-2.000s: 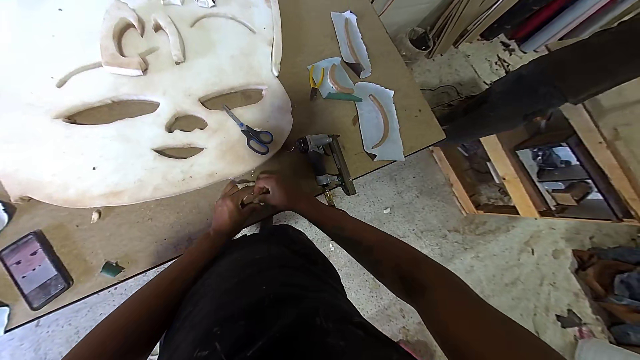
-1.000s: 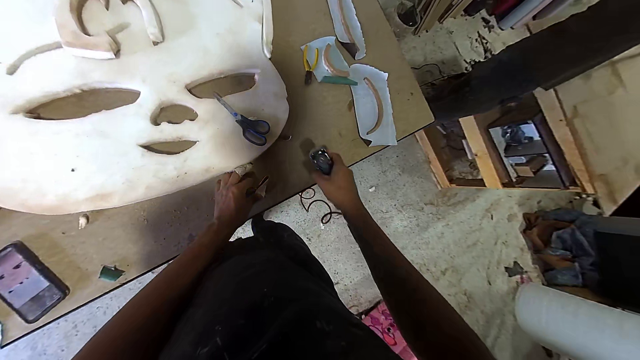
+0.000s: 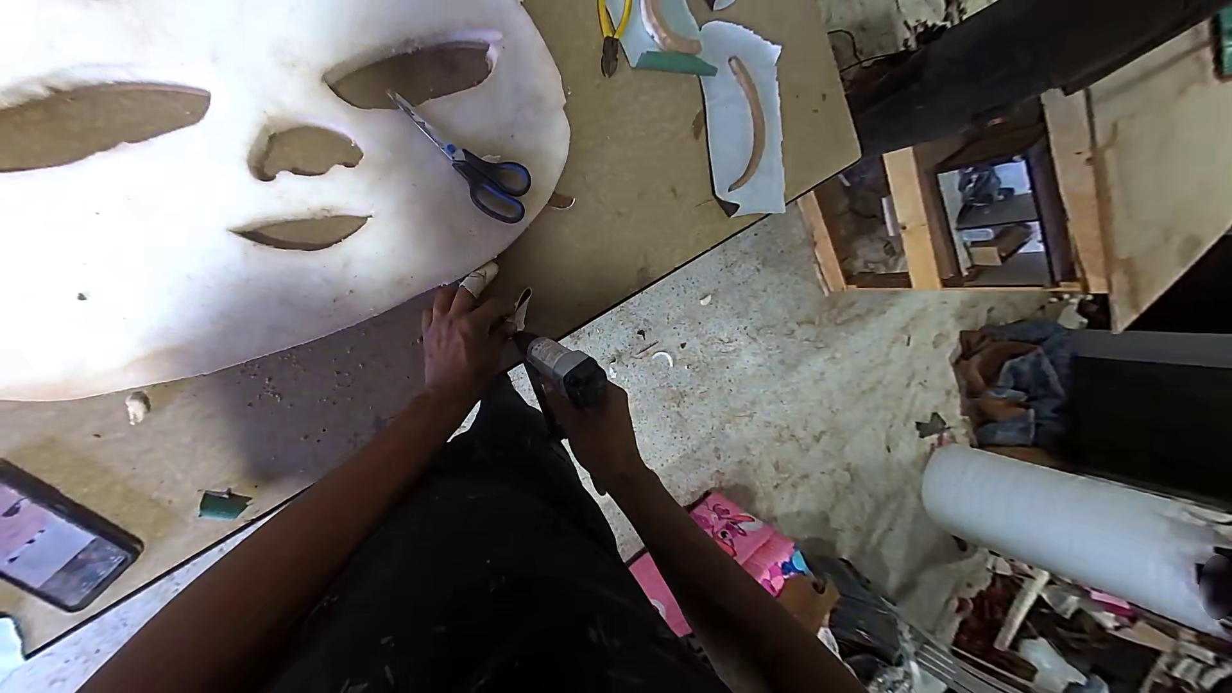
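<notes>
My right hand is closed around a pneumatic stapler, its front pointing at my left hand near the table's edge. My left hand rests on the table by the rim of a large white foam face cutout, and its fingers hold a small thin curved strip; the grip is partly hidden. One left finger has a pale wrap. On the foam face lie scissors with black and blue handles, their tips over an eye hole.
Yellow-handled pliers and curved strips on white sheets lie on the table. A phone is at the lower left. A white roll and a wooden frame stand at right.
Two seconds ago the stapler lay on the table and both hands were together. My right hand has picked it up and brought it over to my left hand.
</notes>
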